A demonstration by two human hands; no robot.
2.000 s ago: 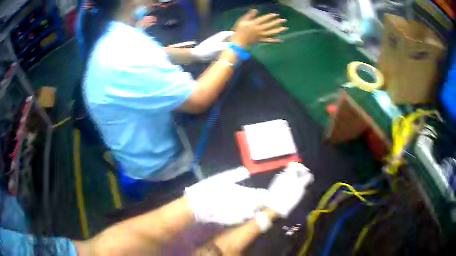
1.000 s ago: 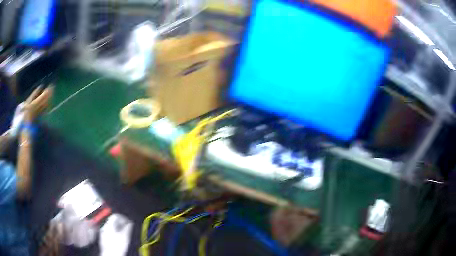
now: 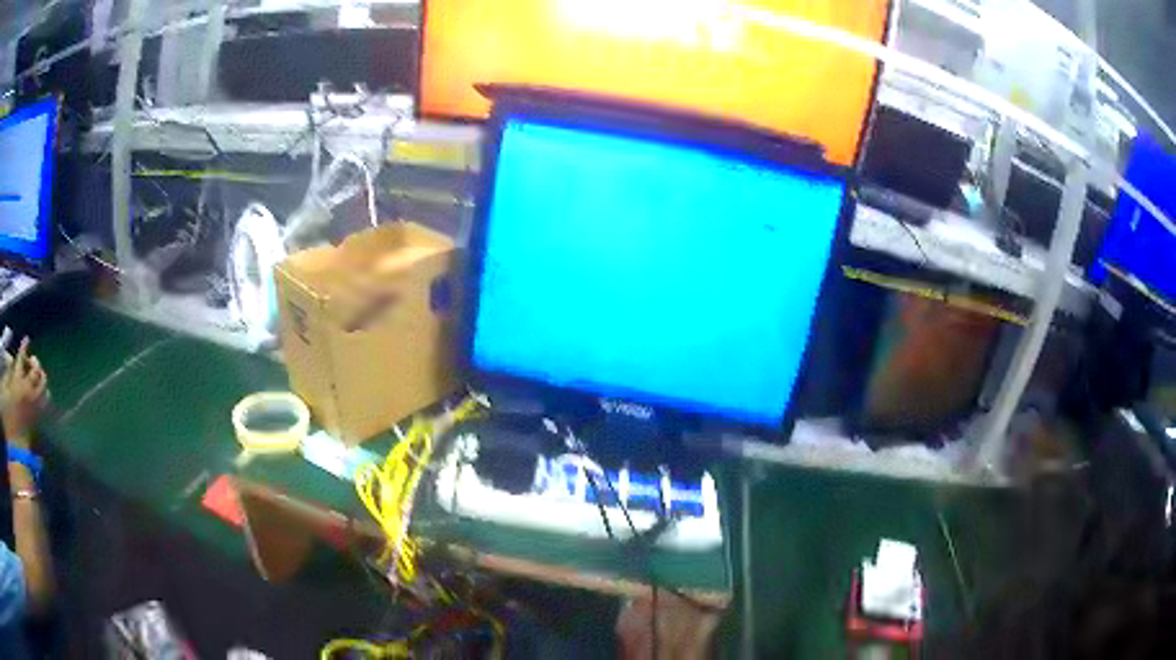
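The monitor (image 3: 651,264) stands in front of me with a plain cyan-blue screen. Below it, the white power strip (image 3: 587,503) holds black plugs and blue parts. A yellow cable bundle (image 3: 397,496) hangs over the low wooden stand (image 3: 542,574). A blurred grey-white object (image 3: 148,632), perhaps a metal-cased unit, is cut off at the bottom left edge. Beside it, a small white patch at the bottom edge may be the tip of my right glove, too cut off to read. My left hand is not in view.
A pale yellow tape roll (image 3: 271,422) lies left of an open brown carton (image 3: 368,329). A small white unit (image 3: 891,583) sits on a red pad at the right. A neighbouring person's arm (image 3: 23,477) shows at the left edge. An orange screen (image 3: 645,52) is behind the monitor.
The view has swung right and up from the neighbour and the white unit on its red pad to the monitor. My gloved hands have dropped almost wholly out of the picture.
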